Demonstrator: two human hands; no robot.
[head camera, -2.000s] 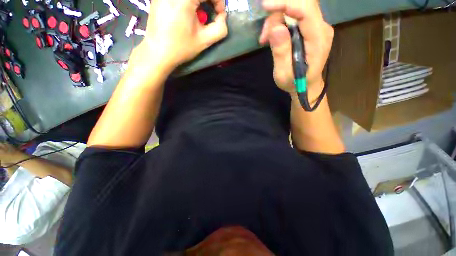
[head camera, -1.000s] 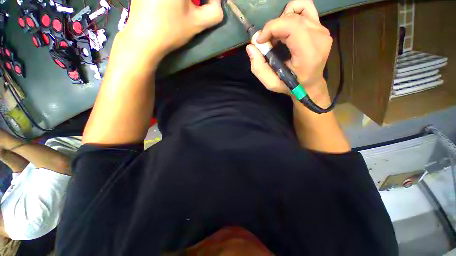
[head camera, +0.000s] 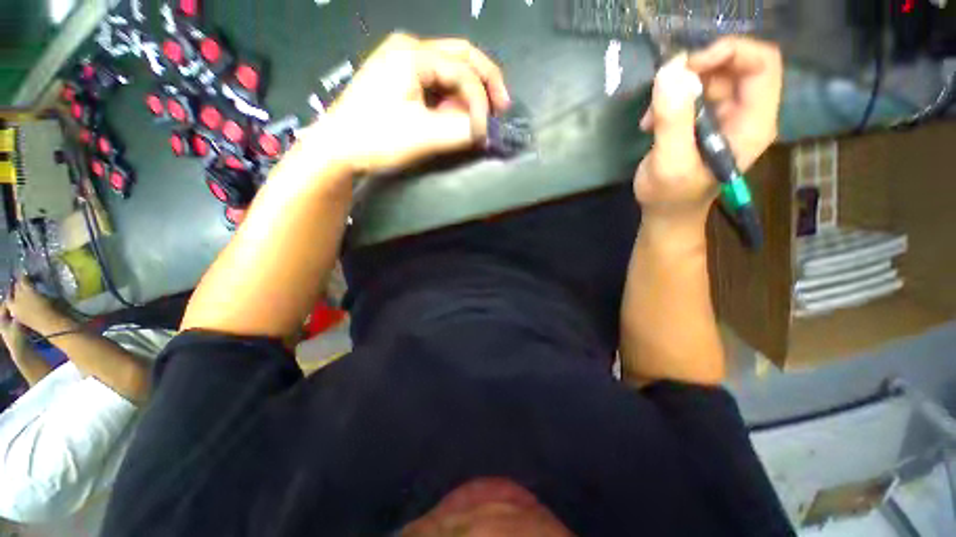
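Observation:
My left hand (head camera: 425, 105) holds a small dark unit (head camera: 511, 135) between thumb and fingers, low over the green bench top near its front edge. Its red face does not show. My right hand (head camera: 713, 121) is shut on the soldering iron (head camera: 723, 168), a black handle with a green band. The iron's front end is blurred and reaches toward the speckled strip at the far side of the bench. A white piece (head camera: 612, 67) lies between my hands.
Black-and-red units (head camera: 210, 117) lie piled on the green bench (head camera: 157, 257) at left, with white connectors and thin wires. An open cardboard box (head camera: 755, 252) with stacked white items (head camera: 851, 271) stands below right. A person in a white top (head camera: 79, 420) sits at left.
The view has tilted, showing more of the bench. My right hand has moved the iron away from my left hand, up and to the right. The unit in my left hand now shows its dark side.

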